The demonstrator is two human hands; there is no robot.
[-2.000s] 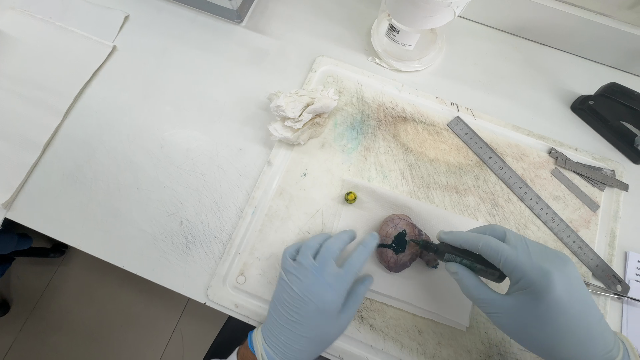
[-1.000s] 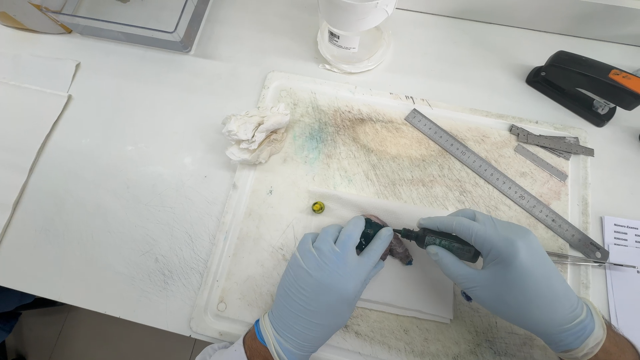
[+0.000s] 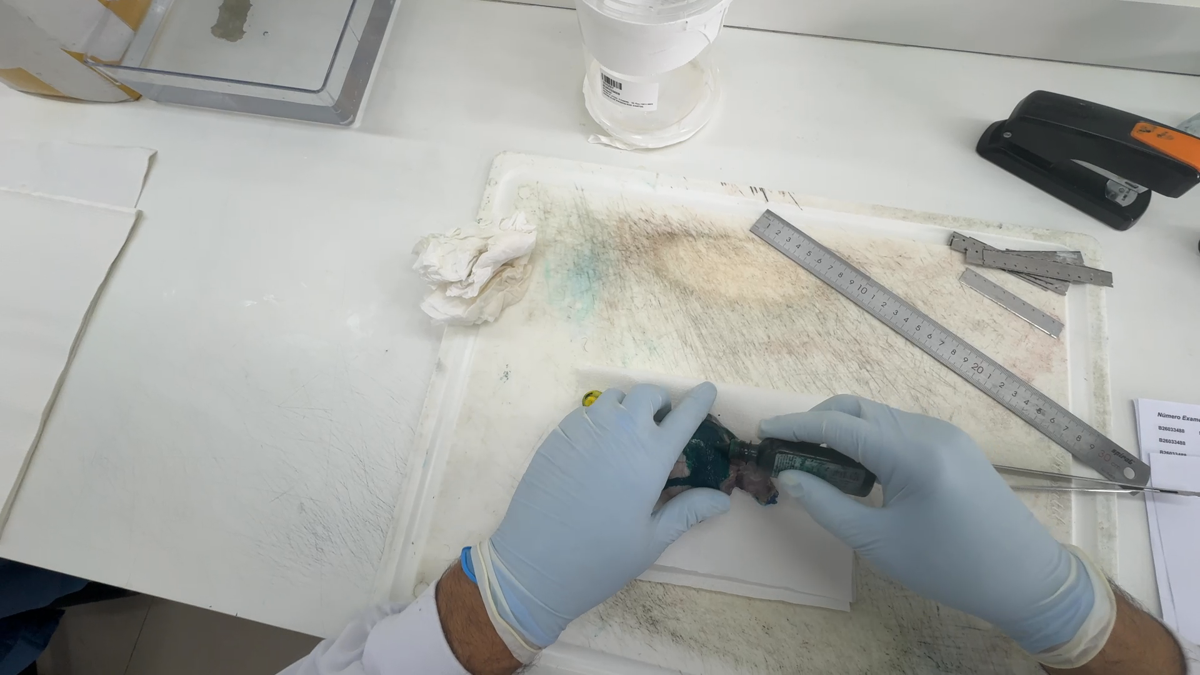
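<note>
A rounded tissue specimen (image 3: 705,459), largely coated with dark green ink, lies on folded white paper (image 3: 769,553) over a scratched, stained white cutting board (image 3: 694,328). My left hand (image 3: 609,487), in a pale blue glove, grips the specimen from the left, hiding much of it. My right hand (image 3: 909,497), gloved too, holds a small dark ink bottle (image 3: 816,466) on its side, its mouth against or very near the specimen's right part. Beyond my left fingers a small yellow round object (image 3: 591,397) shows partly.
Crumpled white paper (image 3: 476,267) sits at the board's left edge. A steel ruler (image 3: 937,337) and several metal blades (image 3: 1031,262) lie on the right, with a metal instrument (image 3: 1050,480) near my right wrist. Beyond stand a black stapler (image 3: 1087,155), a white container (image 3: 652,47) and a clear-lidded box (image 3: 253,56).
My left hand has moved onto the specimen, which lay uncovered by it two seconds ago. The green ink covers more of its surface. The view has shifted somewhat.
</note>
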